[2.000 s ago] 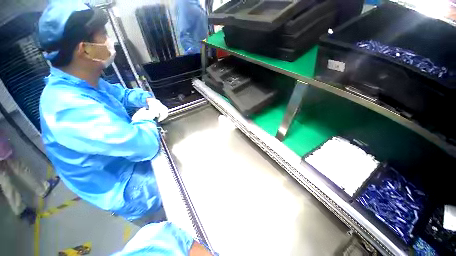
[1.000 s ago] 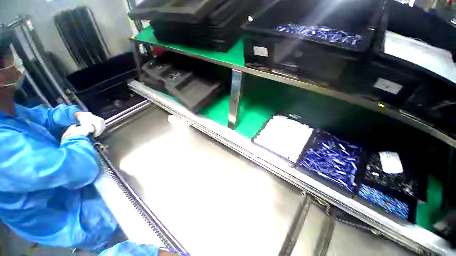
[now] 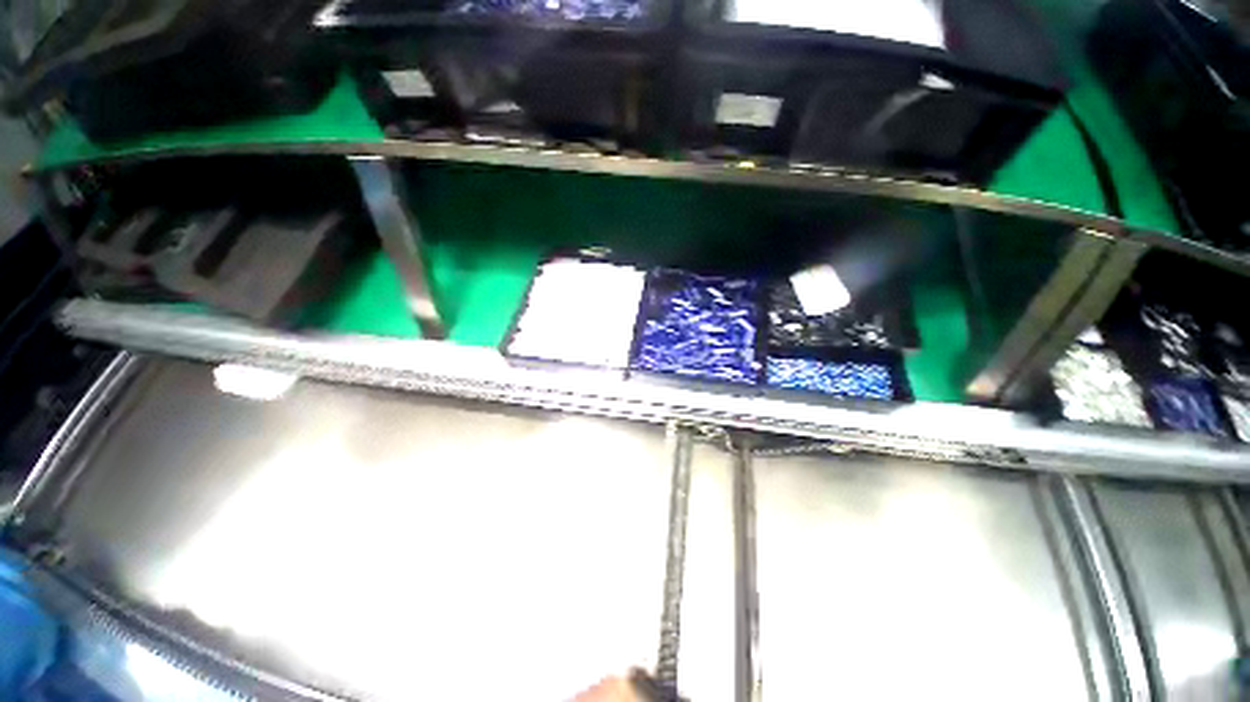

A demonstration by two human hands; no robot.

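Observation:
Part of a hand, seemingly my left hand [image 3: 620, 688], shows at the bottom edge, cut off and blurred. Its dark fingertip is beside the lower end of a dark cross bar [image 3: 675, 562]; whether it touches or holds anything cannot be told. My right hand is out of the picture. The nearest things in front are the shiny metal plates [image 3: 452, 535] of the line, with a second cross bar [image 3: 744, 576] close to the right of the first.
On the green shelf stand bins of white parts [image 3: 583, 313], dark blue cylinders [image 3: 699, 327], black parts [image 3: 850, 327] and light blue parts [image 3: 829, 377]. A conveyor rail [image 3: 480, 381] runs below them. Black bins [image 3: 576, 103] stand above. A neighbour's blue sleeve [image 3: 21, 631] is at lower left.
The view has swung right, bringing more bins and cross bars in. The neighbouring person has mostly left the picture at the left. A dark-tipped hand has appeared at the bottom; my blue sleeve is gone.

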